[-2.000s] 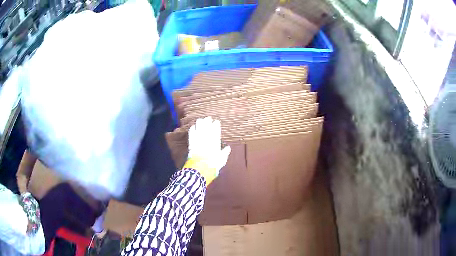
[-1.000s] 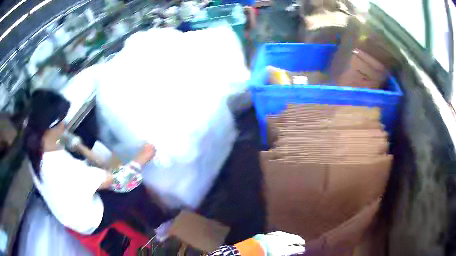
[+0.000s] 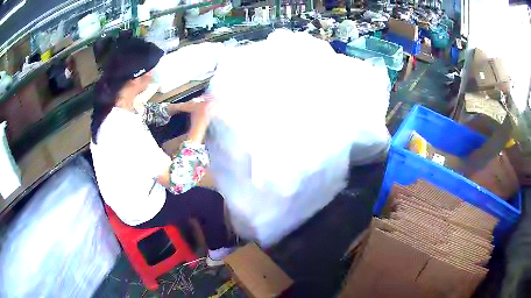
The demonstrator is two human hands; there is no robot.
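Note:
Neither of my hands shows in the current head view. A leaning stack of flat brown cartons (image 3: 431,233) stands at the lower right, its upper edges fanned. It rests in front of the blue plastic bin (image 3: 454,180), which holds loose cardboard and a yellow-marked item. A brown carton (image 3: 258,272) sits on the floor at the bottom centre. A large white plastic-wrapped bundle (image 3: 297,122) fills the middle of the view.
A person in a white top (image 3: 125,169) sits on a red stool (image 3: 152,250) at left, hands at the bundle. A clear-wrapped bundle (image 3: 58,233) lies at lower left. Green-framed workbenches run behind. A teal crate (image 3: 375,51) stands farther back.
My view has swung left and up, so the bin and stack sit farther right. The gloved hand seen earlier on the stack, then at the bottom edge, is out of view.

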